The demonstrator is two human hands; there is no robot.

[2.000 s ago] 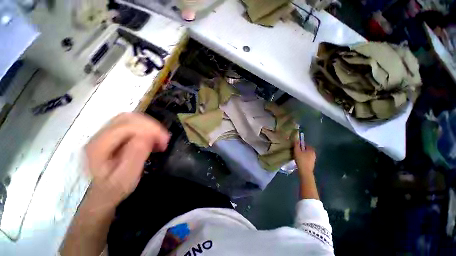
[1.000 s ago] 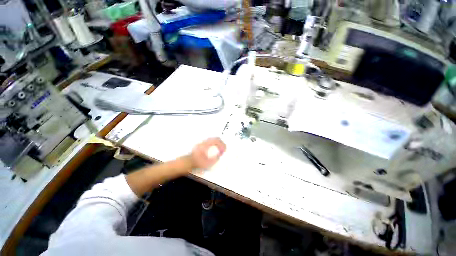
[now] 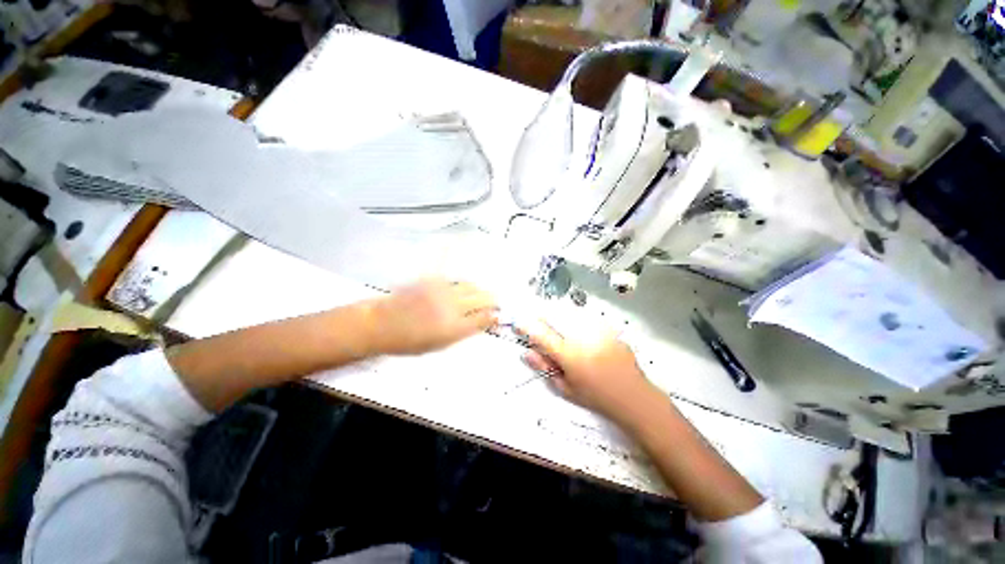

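Note:
A pale grey curved cloth piece (image 3: 298,215) runs across the white table from the left towards my hands. A stack of pale grey cut pieces (image 3: 424,176) lies behind it. My left hand (image 3: 435,314) is blurred, with its fingers together on the near end of the cloth, in front of the needle area (image 3: 554,278). My right hand (image 3: 590,364) is just right of it, fingers curled. The fingertips nearly meet at a small bright spot. A thin dark thing shows under my right fingers; I cannot tell what it is.
The off-white sewing machine head (image 3: 705,209) stands behind and right of my hands. Paper sheets (image 3: 865,314) lie on it. A black-handled tool (image 3: 722,350) lies on the machine bed. The lamp (image 3: 542,160) is left of the head. A wooden table edge (image 3: 121,259) is at left.
The view has moved closer over the table. My right hand has come into view beside my left. A pale grey piece now stretches from the stack area to my hands.

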